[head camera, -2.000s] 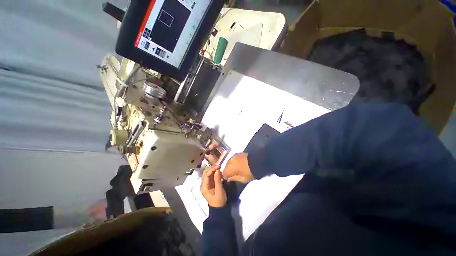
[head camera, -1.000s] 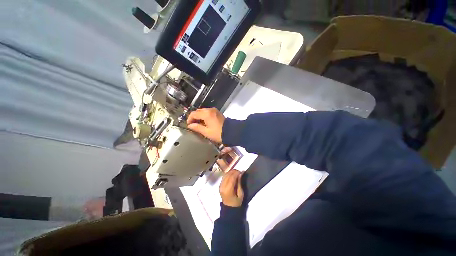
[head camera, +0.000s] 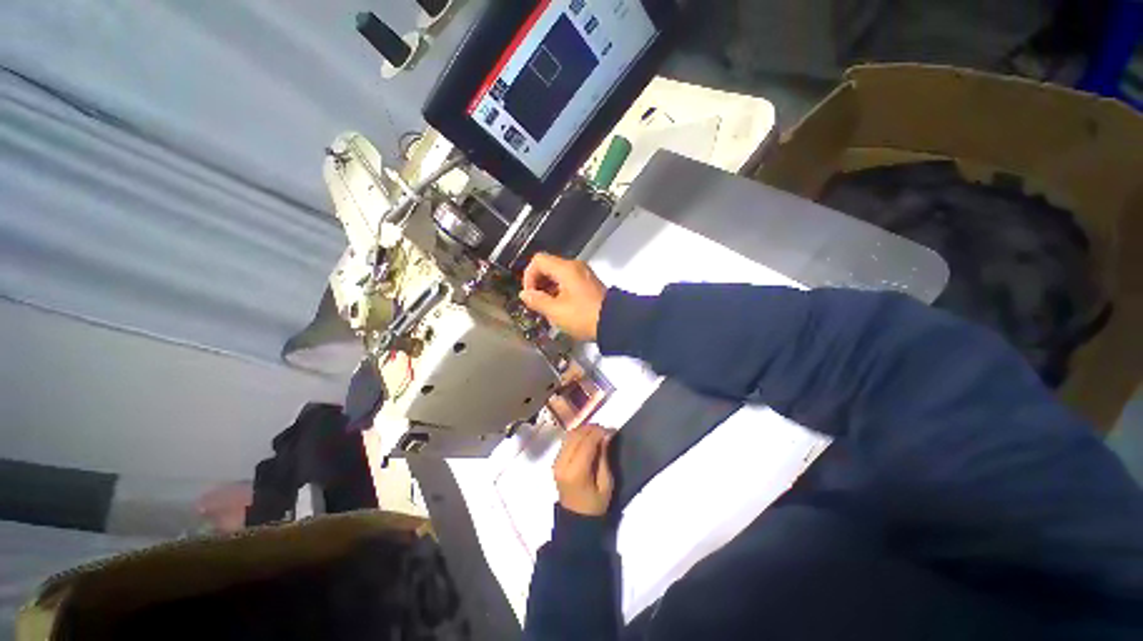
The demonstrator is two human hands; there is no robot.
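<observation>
The dark fabric strip (head camera: 671, 432) lies on the white sheet (head camera: 727, 482), its far end near the pinkish rectangular pattern clamp (head camera: 579, 398) under the cream sewing head (head camera: 470, 386). My left hand (head camera: 584, 471) is beside the clamp, fingers curled and close together at the strip's end; whether it grips anything is hidden. My right hand (head camera: 564, 297) is raised at the small metal thread guides (head camera: 524, 316) on the head's side, thumb and fingertips close together. No thread can be made out between them.
The control screen (head camera: 545, 88) stands beyond my right hand, near a green cylindrical part (head camera: 613, 163). A cardboard box (head camera: 1003, 113) with dark pieces is at the right, another (head camera: 188, 557) at the lower left. Thread spools (head camera: 382, 40) and a grey curtain (head camera: 176, 188) stand behind.
My right hand has left the clamp area beside my left hand and risen to the thread guides; lately it moved slightly back. My left hand stays near the clamp. The view has shifted.
</observation>
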